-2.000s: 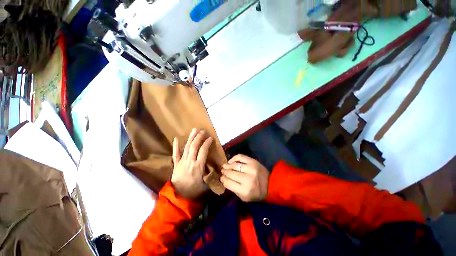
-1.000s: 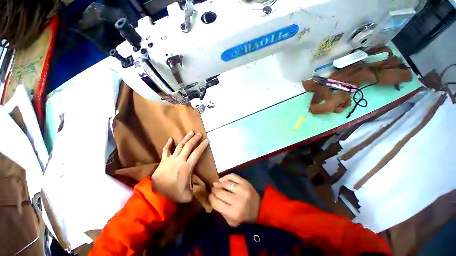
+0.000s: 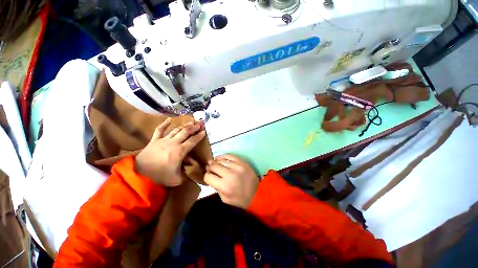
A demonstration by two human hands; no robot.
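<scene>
A tan-brown panel (image 3: 123, 125) runs from under the head of the white sewing machine (image 3: 209, 57) towards me. Its straight right edge passes by the presser foot (image 3: 198, 116). My left hand (image 3: 169, 153) lies on the panel with its fingertips close to the presser foot, pressing and gathering a fold. My right hand (image 3: 230, 180) pinches the panel's edge nearer to me, with a ring on one finger. The needle itself is too small to make out. A lower part of the panel hangs down below my hands.
A white sheet (image 3: 63, 152) lies left of the panel. Brown scraps (image 3: 385, 94), pink-and-dark snips (image 3: 350, 99) and a black cord (image 3: 373, 121) lie on the machine table's right end. White sheets with brown strips (image 3: 419, 188) are stacked at the right. Brown pieces lie far left.
Both hands and the panel have moved up towards the presser foot. My left fingertips are now close beside it. More of the panel hangs below my hands. The view has shifted, showing more of the machine.
</scene>
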